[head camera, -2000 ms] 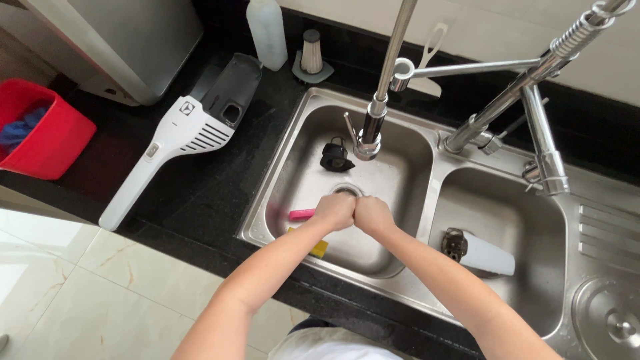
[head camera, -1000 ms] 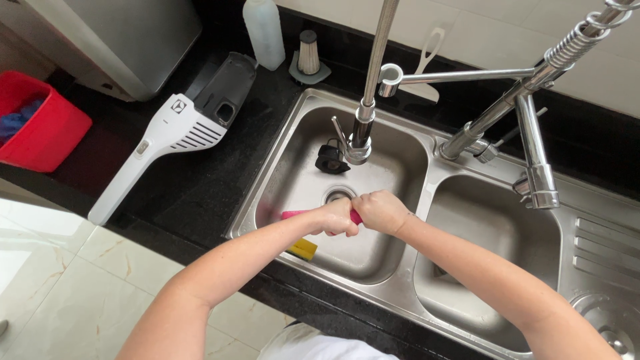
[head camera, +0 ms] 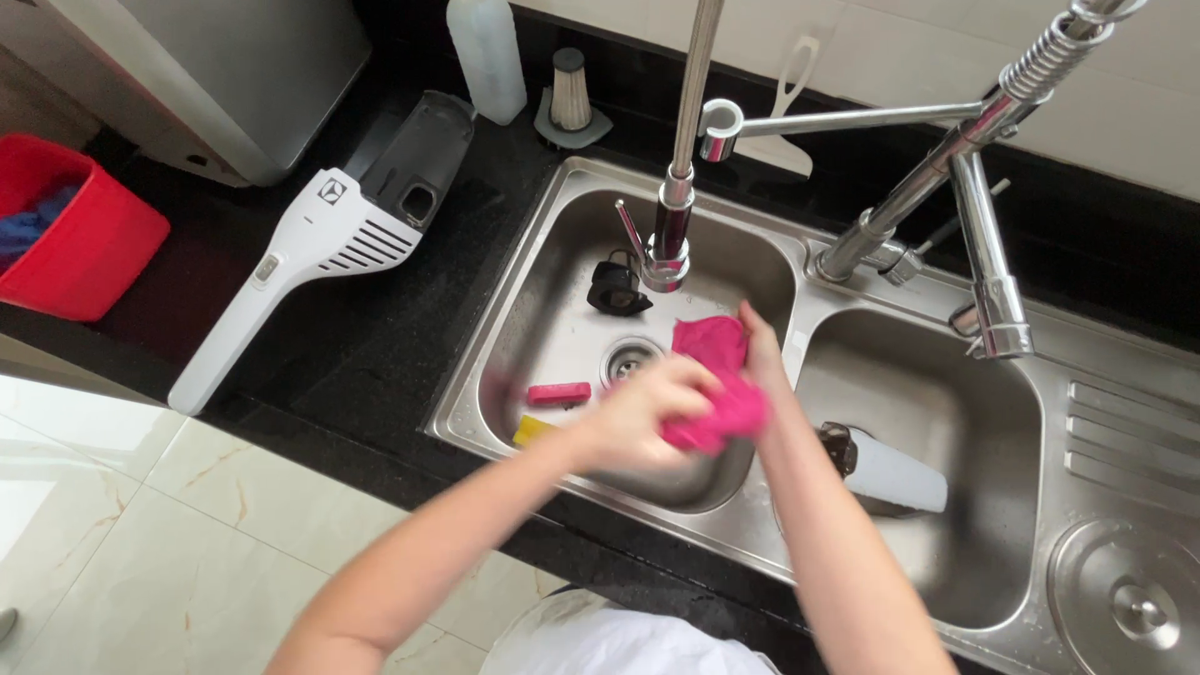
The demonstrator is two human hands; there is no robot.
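Observation:
A bright pink cloth (head camera: 717, 375) hangs bunched between my two hands above the left bowl of the steel sink (head camera: 586, 173). My left hand (head camera: 652, 412), somewhat blurred, grips its lower left side. Along the cloth's right side, my right hand (head camera: 764, 352) holds it with fingers pointing up. Below them in the bowl lie a black plastic part (head camera: 616, 289), a pink bar-shaped piece (head camera: 559, 394) and a yellow object (head camera: 532, 431), partly hidden by my left forearm. A white and dark brown container-like part (head camera: 891, 469) lies in the right bowl.
The pull-down faucet (head camera: 670, 225) hangs over the left bowl, its chrome stand (head camera: 900, 202) behind. On the black counter are a white handheld vacuum body (head camera: 319, 234), a cone filter (head camera: 570, 94), a plastic bottle (head camera: 487, 56), a white scraper (head camera: 778, 155) and a red bin (head camera: 94, 244).
The pink cloth, mostly hidden in my closed hands before, now shows spread and bunched between them. My hands have moved apart from their earlier tight grip.

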